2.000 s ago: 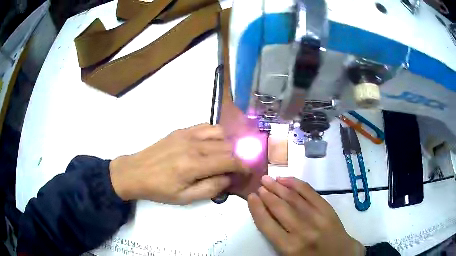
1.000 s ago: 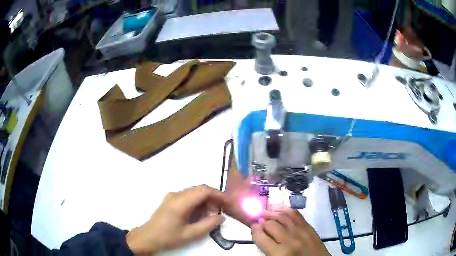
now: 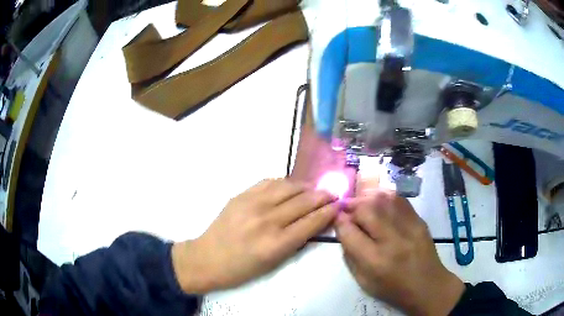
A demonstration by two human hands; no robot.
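A brown cloth piece point(image 3: 307, 162) lies under the head of the white and blue sewing machine point(image 3: 362, 49), beside a bright pink-white light spot. My left hand point(image 3: 256, 228) lies flat on the near part of the cloth, fingertips by the light. My right hand point(image 3: 393, 247) is just right of it, thumb and fingers pinched together at the cloth's near edge; what lies between them is hidden. The needle area point(image 3: 352, 157) is partly hidden by the head. A chain of joined brown pieces point(image 3: 210, 71) lies folded on the table behind, left of the machine.
Blue-handled snips point(image 3: 459, 216) lie right of the needle area. Orange and blue snips point(image 3: 473, 163) lie slanted behind them. A black smartphone point(image 3: 516, 200) lies at the right. The white table point(image 3: 123, 179) extends left, with a printed ruler along its front edge.
The view has tilted back down from the wider view. My left hand has moved from raised and curled to flat on the cloth, close against my right hand.
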